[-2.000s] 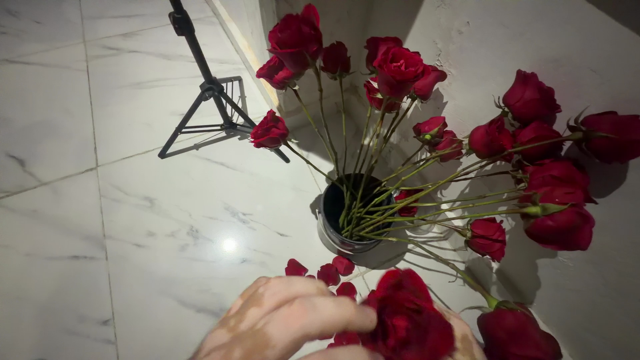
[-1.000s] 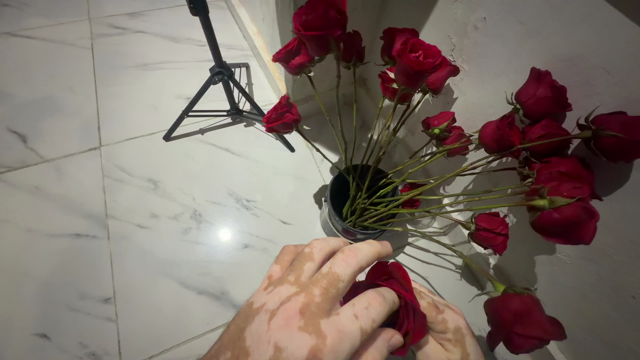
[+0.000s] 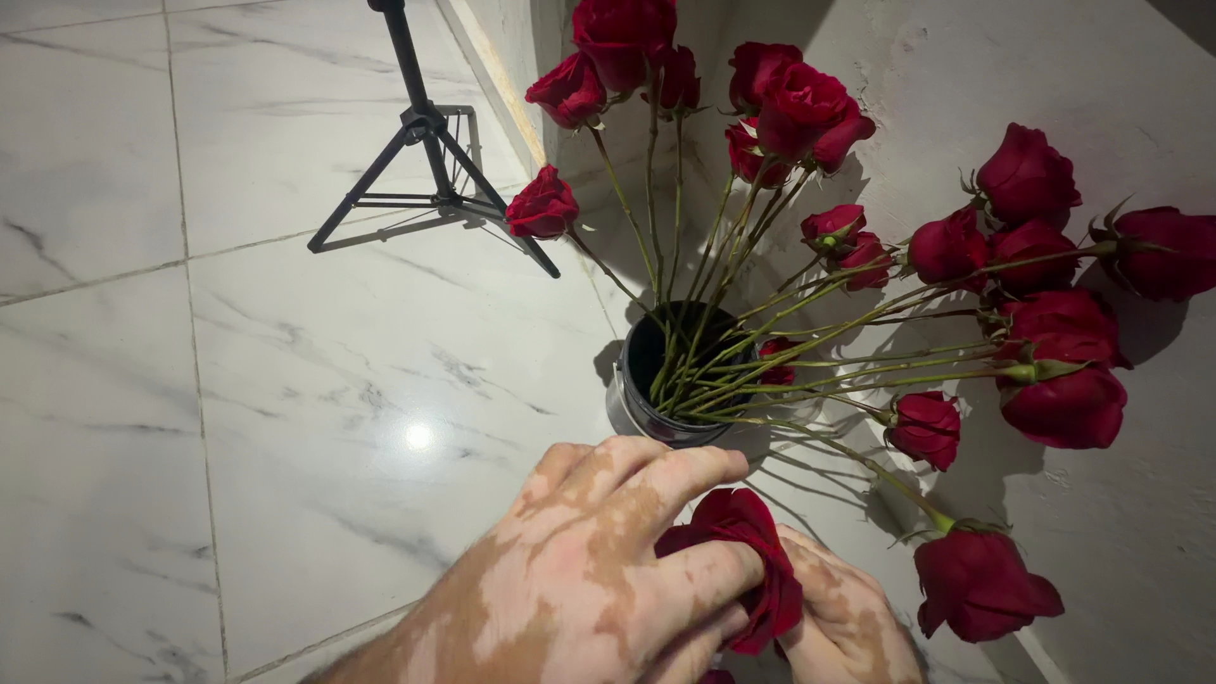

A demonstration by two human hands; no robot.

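A red rose [image 3: 736, 518] is between my two hands at the bottom centre. My left hand [image 3: 608, 570], back upward, reaches from the lower left with its index finger and thumb pinching the petals; its other fingers lie above the bloom. At the rose's right side, my right hand [image 3: 845, 613] is curled around its base, where the stem is hidden. Just beyond the hands stands a dark bucket [image 3: 632, 413] with a wire handle. Long-stemmed red roses [image 3: 803, 109] lean out of it upward and to the right, and one large bloom [image 3: 983, 584] hangs right of my right hand.
A black tripod stand [image 3: 432, 133] rests on the marble-patterned tile floor [image 3: 313, 380] at the upper left. A pale wall [image 3: 1121, 532] runs along the right, behind the roses. Part of a red petal or bloom [image 3: 717, 676] shows at the bottom edge, under the hands.
My left hand has moved over the rose and now covers part of it, along with the floor where loose petals showed two seconds ago. My right hand shows more plainly.
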